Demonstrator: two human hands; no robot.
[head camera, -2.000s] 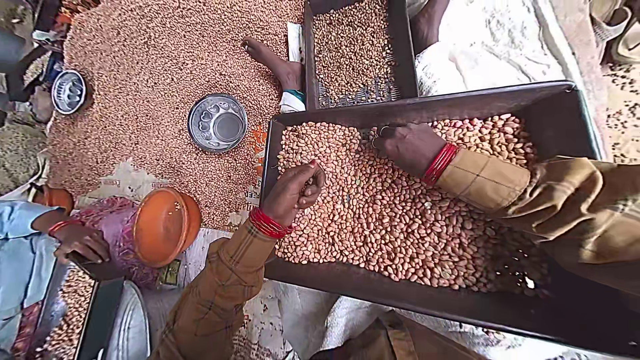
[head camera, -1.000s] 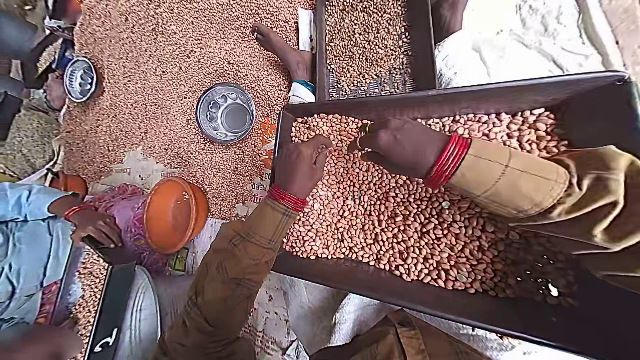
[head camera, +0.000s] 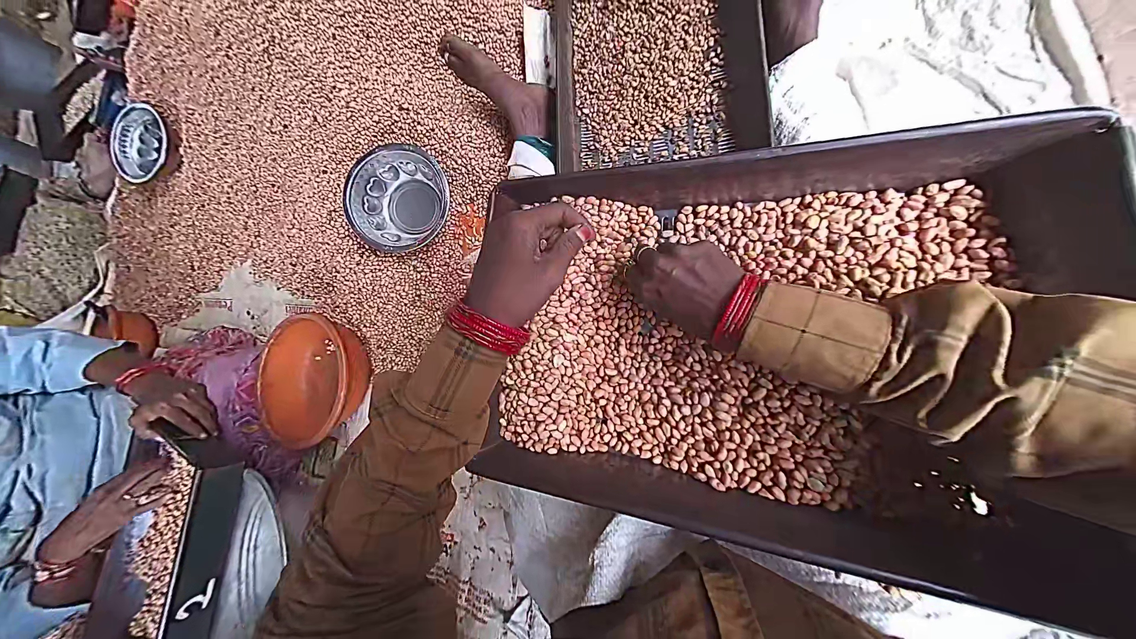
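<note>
A dark metal tray (head camera: 896, 146) holds a layer of shelled peanuts (head camera: 710, 408) with reddish skins. My left hand (head camera: 530, 257), with red bangles at the wrist, hovers over the tray's left end, its thumb and fingertips close together; whether anything is pinched between them cannot be seen. My right hand (head camera: 682, 282), with a ring and red bangles, is turned down onto the peanuts to the right of my left hand. Its fingers are bent and touch the nuts, and its fingertips are partly hidden. A slotted bit of the tray floor shows just above it.
A second tray (head camera: 745, 75) of nuts stands beyond mine, near a person's bare foot (head camera: 497, 84). Peanuts (head camera: 284, 115) cover the ground sheet at upper left, with metal bowls (head camera: 396, 198) on them. Orange bowls (head camera: 302, 380) and a co-worker's hands (head camera: 173, 404) at another tray are at left.
My left hand has moved from lower over the peanuts up to the tray's left end. My right hand stays low at the nuts and has shifted slightly. The co-worker's second hand has come into view.
</note>
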